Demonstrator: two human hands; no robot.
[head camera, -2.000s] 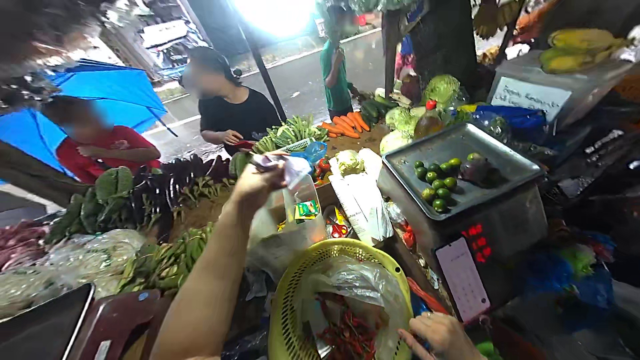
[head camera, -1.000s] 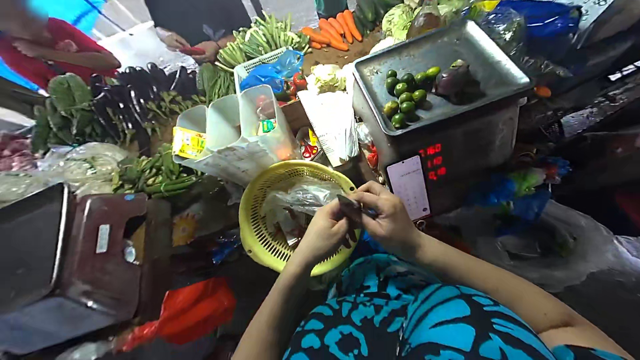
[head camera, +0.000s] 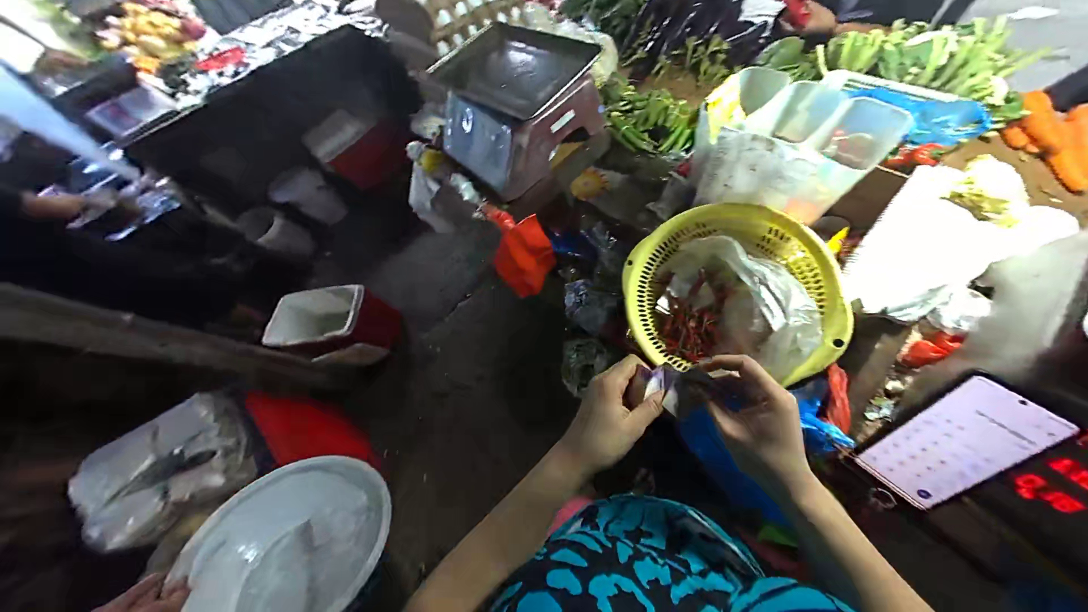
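My left hand (head camera: 614, 414) pinches a small folded item (head camera: 661, 384), whitish and purple; blur hides whether it is paper or a banknote. Fingers of my right hand (head camera: 755, 416) close on a dark small thing (head camera: 699, 387) at the item's right side, perhaps a pouch. Both hands meet just in front of the near rim of a yellow perforated plastic basket (head camera: 820, 255). Inside the basket lie red chilies (head camera: 693, 327) and a clear plastic bag (head camera: 786, 297).
A phone (head camera: 969, 438) lies by a scale's red digits at right. Beyond the basket stand translucent plastic containers (head camera: 773, 166), vegetables and a metal-topped scale (head camera: 518, 68). Another person's hand (head camera: 149, 593) touches a round whitish tub (head camera: 285, 535) at lower left. A red-and-white cooler box (head camera: 336, 323) is on the floor.
The view has swung left. Two seconds ago my left hand was stretched out over the vegetables with something pale; since then it has come back beside my right hand near the basket.
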